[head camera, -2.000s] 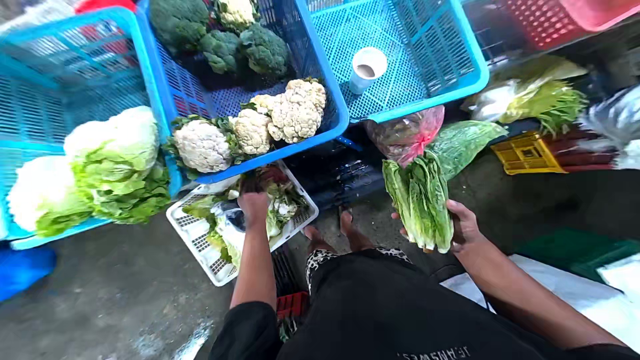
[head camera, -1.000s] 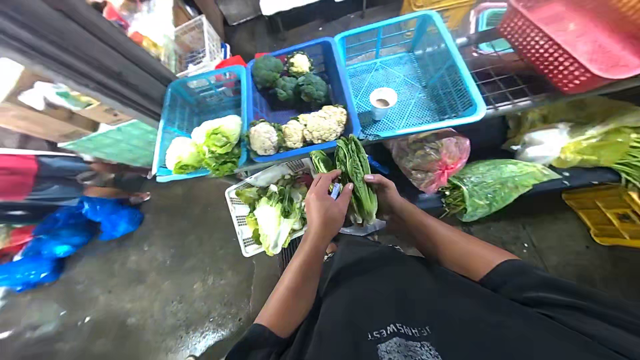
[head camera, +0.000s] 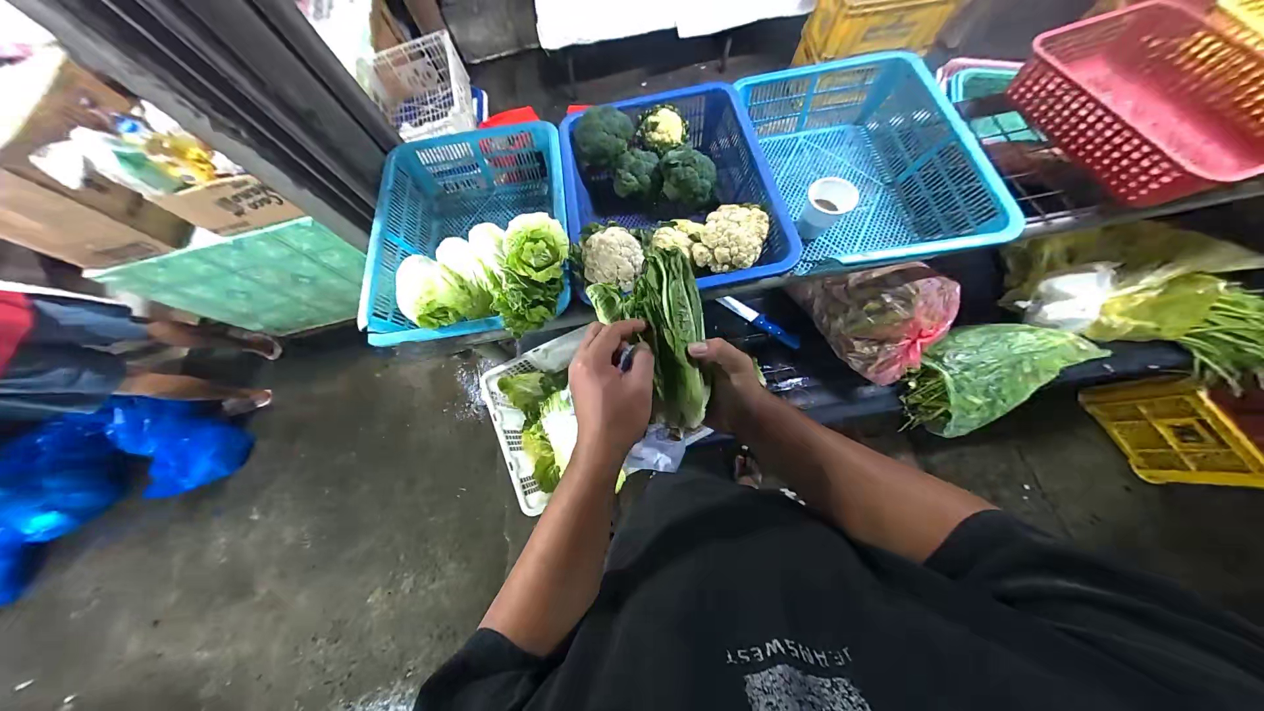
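Observation:
My right hand (head camera: 733, 385) grips a long head of romaine-type lettuce (head camera: 676, 341) from its right side, low down near the pale base. On the other side my left hand (head camera: 610, 390) has its fingers curled, with the fingertips at the leaves. A small dark bluish thing (head camera: 627, 357) shows between those fingers; what it is cannot be made out. Under and beside my left forearm is a white plastic basket (head camera: 502, 434) with loose leaves (head camera: 541, 449). Clear plastic (head camera: 660, 449) lies below the lettuce base. A blue-handled knife (head camera: 758, 321) rests on the dark ledge to the right.
Crates stand ahead: light blue with pale lettuce heads (head camera: 464, 272), dark blue with broccoli (head camera: 637, 170) and cauliflower (head camera: 733, 237), and light blue with a white cup (head camera: 829, 202). Bagged greens (head camera: 1007, 370) lie right, near a yellow crate (head camera: 1155, 434). A person's legs (head camera: 148, 360) show left.
My left hand has come out of the white basket to the lettuce. The lettuce, in my right hand, has moved left to stand beside that basket. The view has shifted widely.

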